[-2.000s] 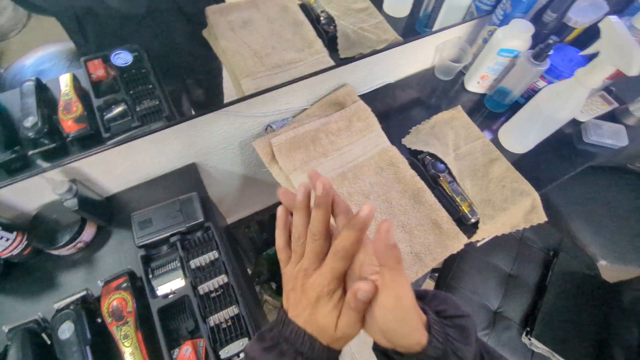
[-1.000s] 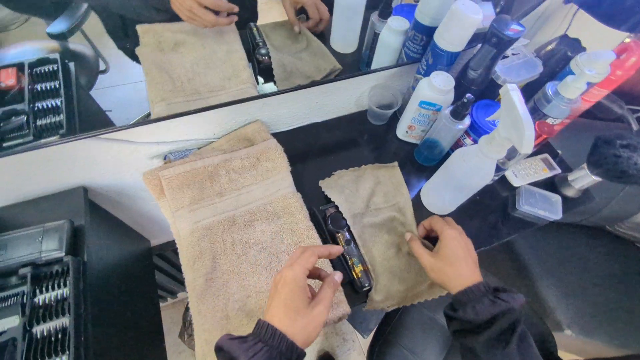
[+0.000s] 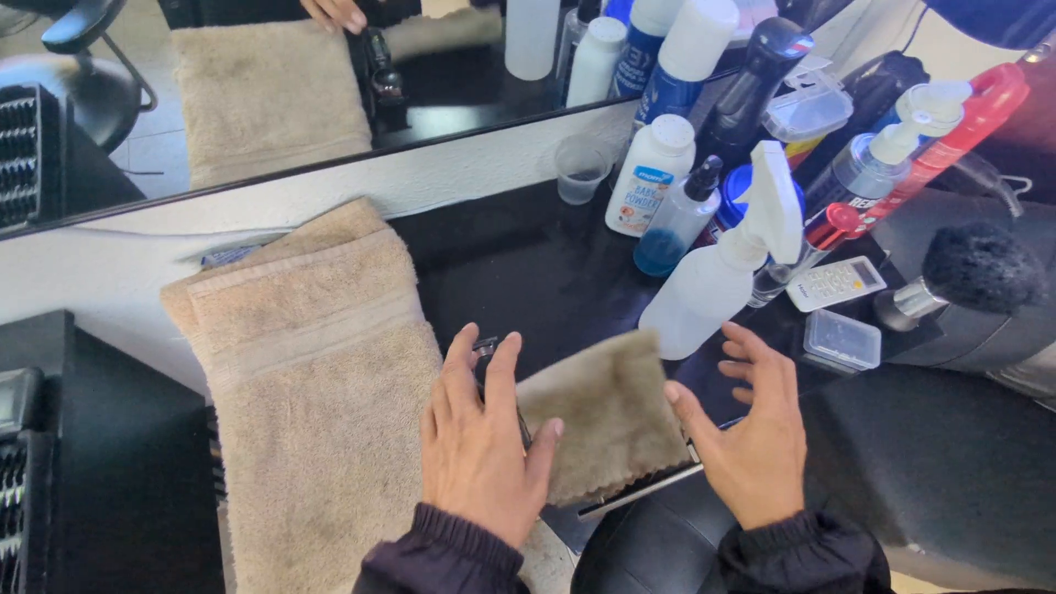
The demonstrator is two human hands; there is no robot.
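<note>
My left hand (image 3: 487, 437) is spread over a dark hair clipper (image 3: 485, 347), which it mostly hides; whether it grips the clipper cannot be told. My right hand (image 3: 747, 429) has its fingers apart, with the thumb beside the right edge of a small beige cloth (image 3: 602, 417). That cloth lies folded smaller on the black counter, between both hands. Left of my left hand lies a large folded beige towel (image 3: 322, 396). A white spray bottle (image 3: 701, 297) stands just beyond the cloth and my right hand.
Behind stand a clear plastic cup (image 3: 581, 169), a baby powder bottle (image 3: 650, 177) and a bottle with blue liquid (image 3: 672, 223). Toward the right are a remote control (image 3: 836, 283), a small clear box (image 3: 842, 339) and a brush (image 3: 978, 268). A mirror (image 3: 445, 107) runs along the wall.
The small cloth lay spread out a second ago and is now folded smaller. My hands were rubbing together two seconds ago; now they are apart. The view has shifted.
</note>
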